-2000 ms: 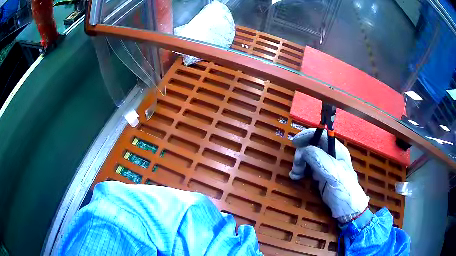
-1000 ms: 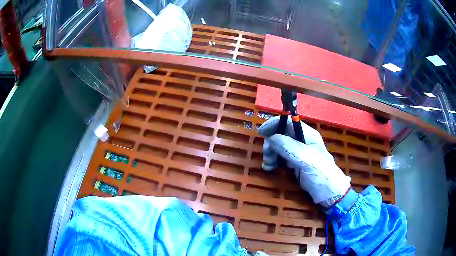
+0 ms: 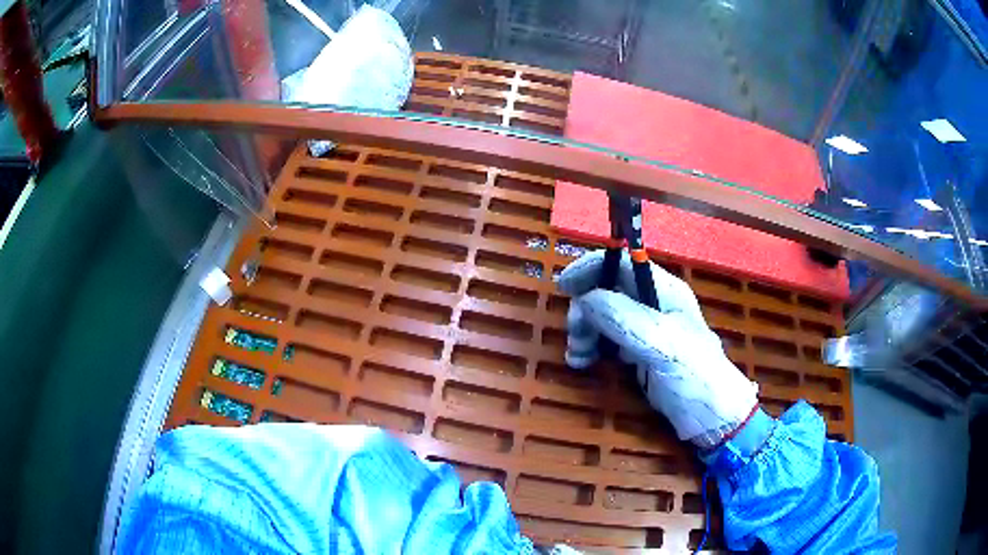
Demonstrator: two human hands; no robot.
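Note:
My right hand (image 3: 661, 336), in a white knit glove, holds side cutters (image 3: 628, 239) with black and orange handles. Their jaws point away from me, over the red block (image 3: 693, 163), partly behind the guard's front rail. The slotted tray (image 3: 471, 293) is orange-brown and lies below my hand. Several small green board pieces (image 3: 241, 375) lie in slots at its left edge. My left hand is not visible. A blue sleeve (image 3: 314, 488) covers the lower left, and only a tiny pale bit shows at its bottom end.
A clear guard with an orange-brown front rail (image 3: 433, 139) crosses above the tray. A crumpled white bundle (image 3: 358, 67) lies at the tray's far left. A dark green conveyor (image 3: 76, 325) with a metal edge rail runs at the left. Silvery specks (image 3: 536, 258) lie in slots near the red block.
Since two seconds ago the whole view has shifted, so tray and right hand appear further left. My right hand still holds the cutters in much the same place over the tray.

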